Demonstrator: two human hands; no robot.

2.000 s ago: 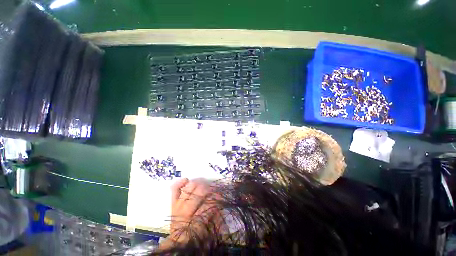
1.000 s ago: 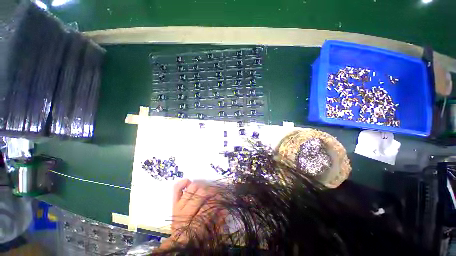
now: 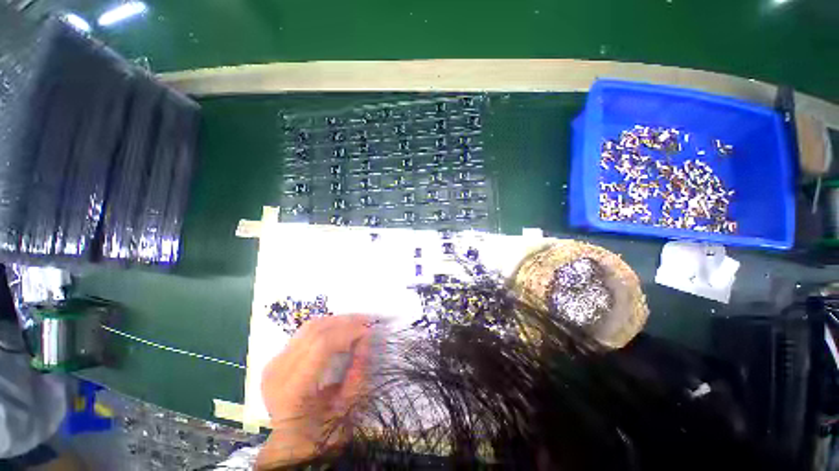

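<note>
My left hand (image 3: 317, 377) lies over the lower left of the white work sheet (image 3: 322, 262), its fingers curled and pointing right. Dark hair hides its right side, so I cannot tell whether it holds something. A small pile of dark components (image 3: 293, 311) lies just above the hand. A larger dark pile (image 3: 465, 304) lies right of centre, partly behind hair, with a few pieces lined up above it. A tan rough-rimmed ring (image 3: 630, 299) at the sheet's right holds silvery small metal parts (image 3: 581, 291). My right hand is not visible; hair covers the lower right.
A clear blister tray (image 3: 386, 166) with dark parts lies beyond the sheet. A blue bin (image 3: 681, 235) with mixed small parts stands right, crumpled white paper (image 3: 696, 269) below it. Stacked trays (image 3: 101, 156) stand left, above a spool (image 3: 60, 338) with a thin line. Another blister tray (image 3: 166, 432) is lower left.
My left hand has moved left and up, its back now turned more to view and covering the lower edge of the small pile. The view has shifted slightly.
</note>
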